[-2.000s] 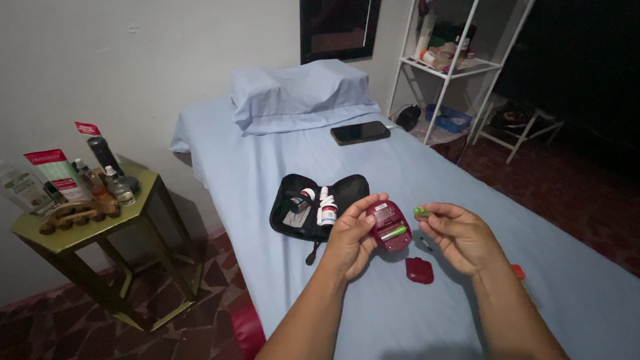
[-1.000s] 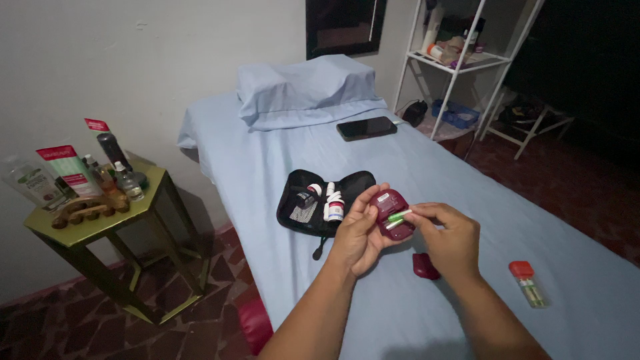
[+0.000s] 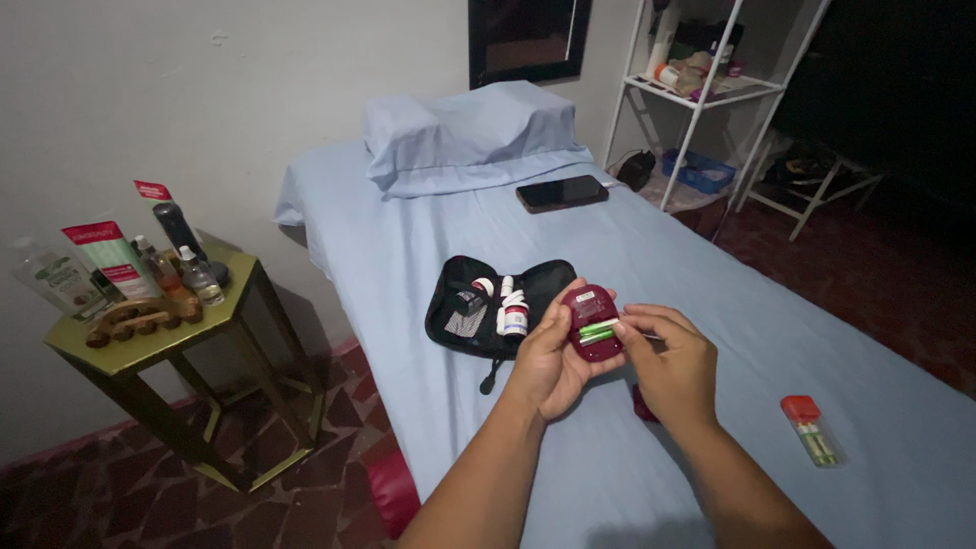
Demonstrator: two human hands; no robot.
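My left hand (image 3: 553, 362) holds a dark red handheld device (image 3: 591, 303), its back facing up and its battery compartment uncovered. Two green batteries (image 3: 597, 332) lie side by side at the compartment. The thumb and fingers of my right hand (image 3: 671, 354) pinch the right end of the batteries; whether both are fully seated I cannot tell. Partly behind my right hand, a dark red cover (image 3: 645, 404) lies on the light blue sheet (image 3: 732, 313). An unzipped black case (image 3: 438, 324) with a small labelled bottle (image 3: 515, 316) and other white-capped items lies left of the device.
A clear battery pack with a red top (image 3: 801, 409) lies at the right on the bed. Farther back are a smartphone (image 3: 563, 194) and a covered pillow (image 3: 473, 133). A gold side table (image 3: 236, 293) with bottles stands left; a white metal shelf (image 3: 698, 122) stands back right.
My right hand has brought a green battery from beside the device to its compartment, where one battery showed two seconds ago. My left hand still holds the device.
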